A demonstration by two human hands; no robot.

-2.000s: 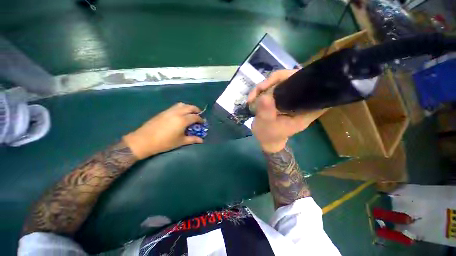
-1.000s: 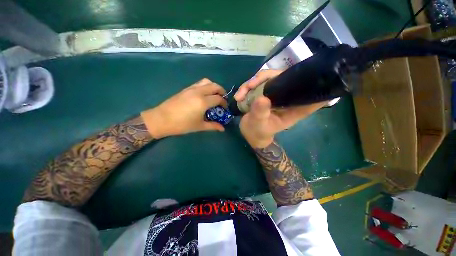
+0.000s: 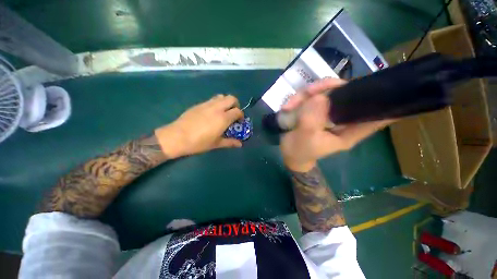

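Observation:
A small round unit (image 3: 240, 129) with a blue-and-white patterned face lies on the green bench. My left hand (image 3: 203, 128) holds it at its left side between thumb and fingers. A thin pale lead wire (image 3: 248, 104) sticks up beside my fingertips. My right hand (image 3: 311, 128) is closed around the front grip of the thick black electric screwdriver (image 3: 387, 91), slightly blurred. The driver's dark front end points left, a short way right of the unit and apart from it. The bit itself cannot be made out.
A white-grey screw feeder (image 3: 325, 60) stands askew behind my right hand. A pale scuffed rail (image 3: 180, 59) runs across the back, with green conveyor beyond. A white fan (image 3: 38, 103) is at left. An open carton (image 3: 430, 144) and red-handled objects (image 3: 439, 243) are at right.
My left hand reached further right with the unit, then stayed. The driver's front end came close to the unit a second ago and is now further right, away from it.

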